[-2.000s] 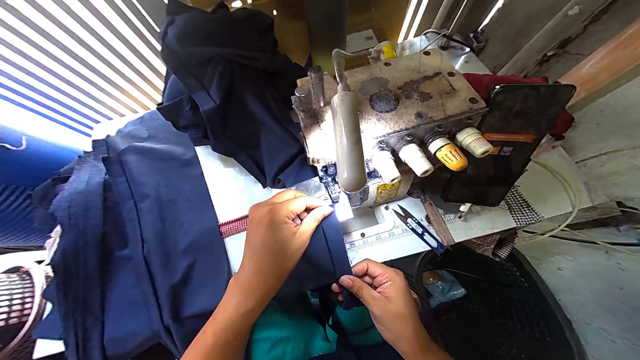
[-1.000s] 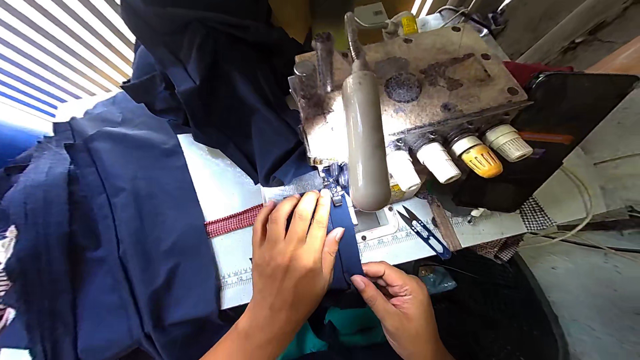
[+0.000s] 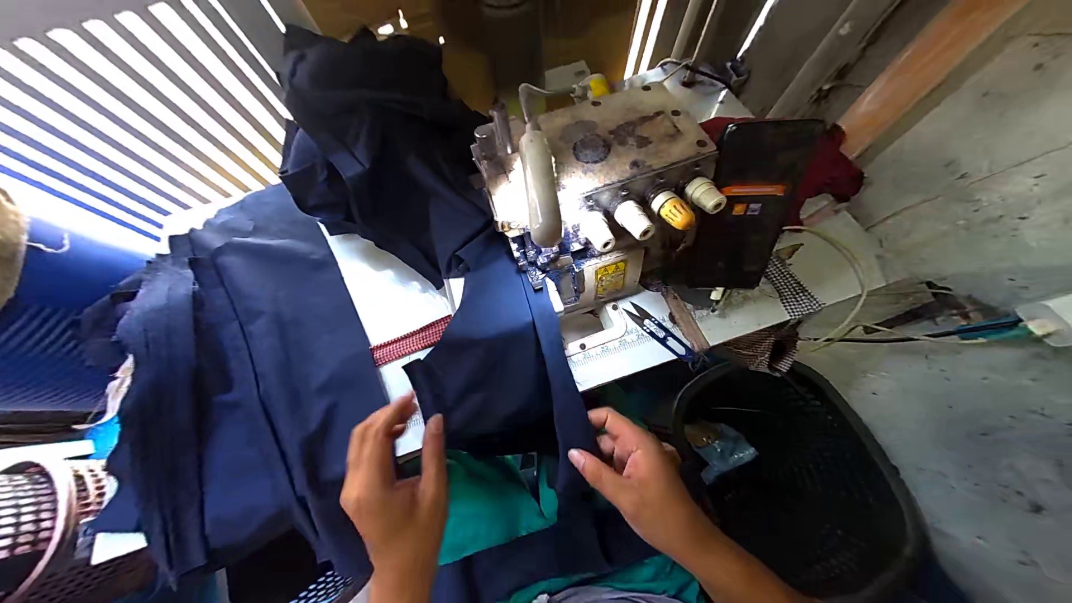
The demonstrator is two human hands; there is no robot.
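An overlock sewing machine (image 3: 603, 167) stands on the white table, with navy fabric (image 3: 494, 352) running from under its presser foot toward me. At the fabric's near left edge is my left hand (image 3: 398, 481), thumb and fingers apart, holding nothing. My right hand (image 3: 632, 461) has the folded navy strip (image 3: 571, 419) between thumb and fingers, below the table's front edge. Black-handled thread snips (image 3: 662, 332) lie right of the machine's base. Dark bunched fabric (image 3: 377, 151) rests behind and left of the needle area. The needle itself is too small to make out.
Stacked navy panels (image 3: 251, 352) hang over the table's left part. A red checked strip (image 3: 410, 340) lies beside a printed measuring scale. At right are a dark phone or tablet (image 3: 745, 209), a black basket (image 3: 896, 477) below, and cables. Another woven basket (image 3: 42, 502) stands lower left.
My left hand has come off the fabric near the presser foot and moved toward me, its fingers now spread. My right hand is also farther from the machine, still at the strip. The view has shifted back.
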